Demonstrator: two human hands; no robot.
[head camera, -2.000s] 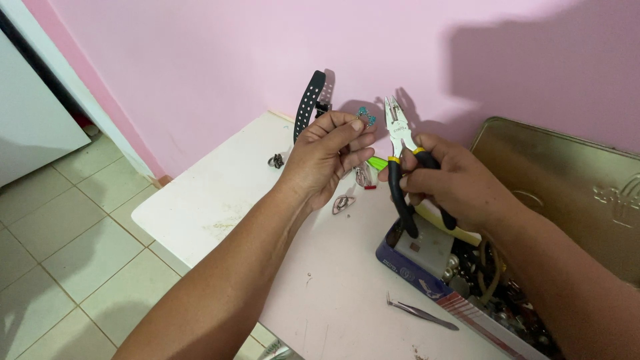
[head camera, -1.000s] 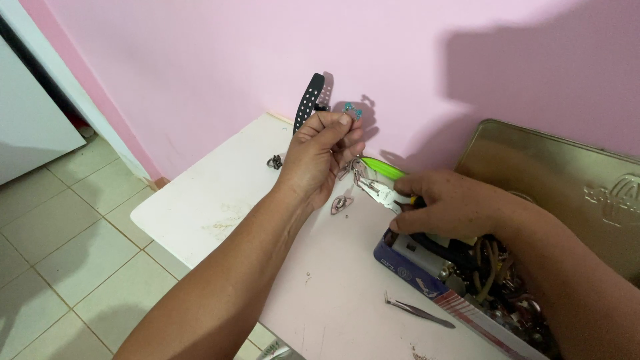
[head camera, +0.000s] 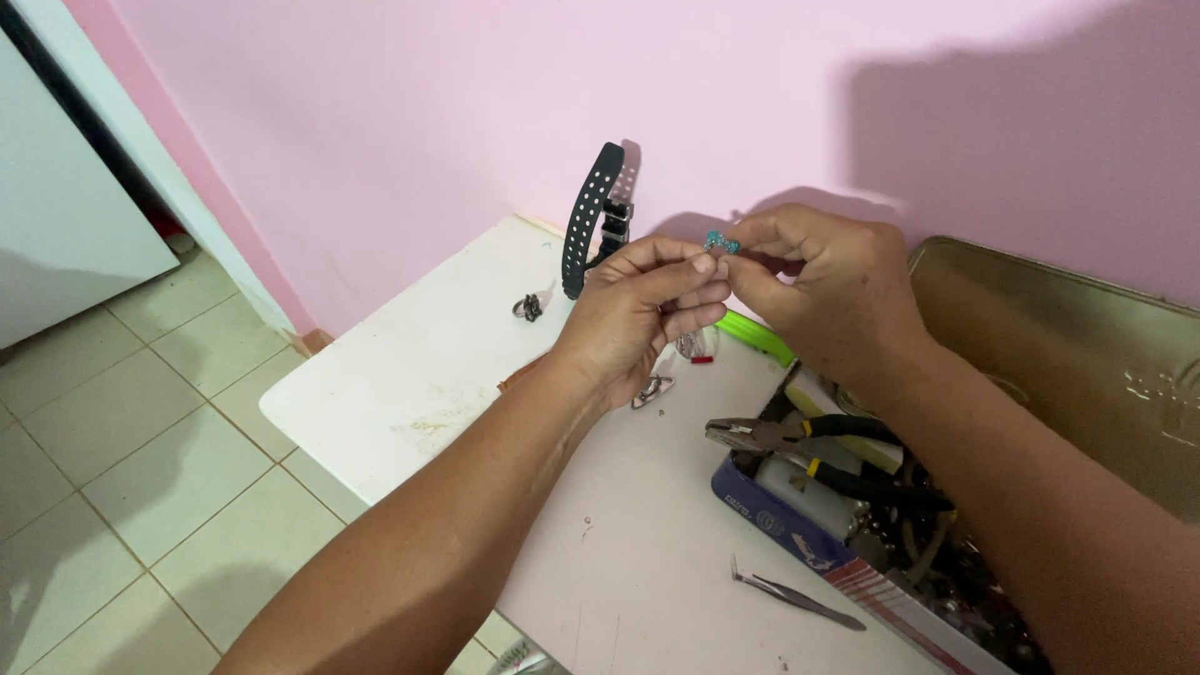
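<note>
My left hand (head camera: 637, 319) pinches a small piece of jewellery with turquoise stones (head camera: 720, 243) between thumb and forefinger. From the other side, the fingertips of my right hand (head camera: 825, 281) close on the same piece, so both hands meet at it. Combination pliers with black and yellow handles (head camera: 750, 433) lie across the near-left end of an open tin box (head camera: 778, 525) filled with jewellery and small parts. Metal tweezers (head camera: 797, 600) rest on the white table beside the box.
A black perforated watch strap (head camera: 591, 216) stands by the pink wall. A dark ring (head camera: 528, 307) lies left of it. Behind my hands are a bright green object (head camera: 755, 336) and a small pink-and-silver piece (head camera: 653, 391). A gold-coloured metal lid (head camera: 1059, 375) leans at the right.
My right hand has let go of the pliers, which it held before, and they now lie on the tin box. It has moved up to the turquoise piece in my left hand.
</note>
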